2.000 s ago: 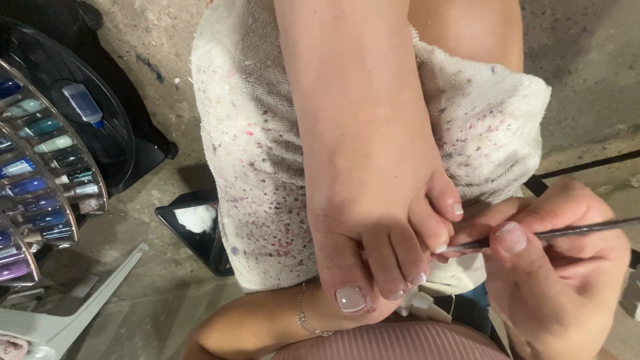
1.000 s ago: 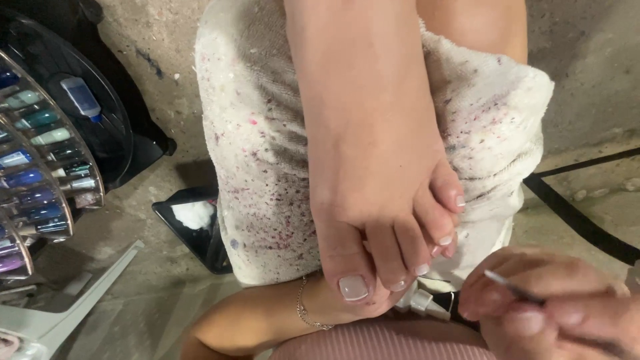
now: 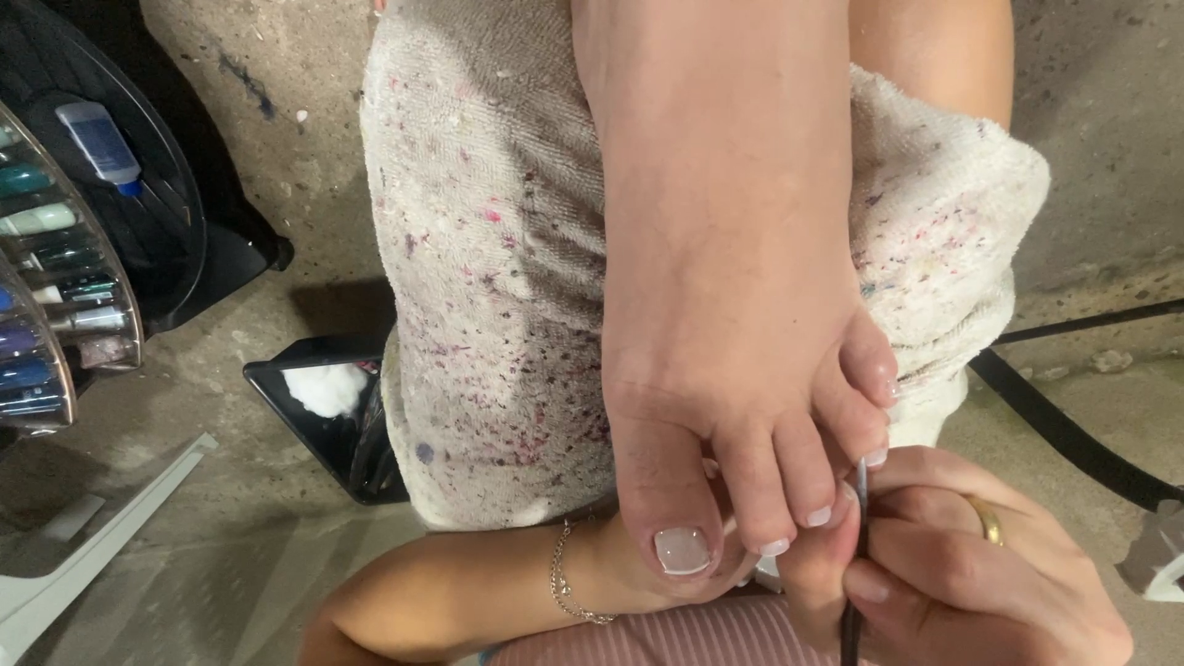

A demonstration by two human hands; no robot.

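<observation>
A bare foot comes down from the top of view, with pale, white-edged polish on the toenails. My left hand holds it from beneath at the toes, its fingers mostly hidden; a chain bracelet circles that wrist. My right hand, wearing a gold-coloured ring, grips a thin dark tool with a narrow pale tip. The tip is at the nail of the fourth toe. Whether the tool is a brush or a metal pusher I cannot tell. Behind the foot lies a stained white towel.
Nail polish bottles fill a curved rack at the left, near a black tray holding a blue-and-clear bottle. White cotton lies in a small black container. A pale bar and a black strap flank the towel.
One second ago my right hand was away from the toes with the tool; now it is back at the fourth toe. The tool points up the view, where two seconds ago it pointed left.
</observation>
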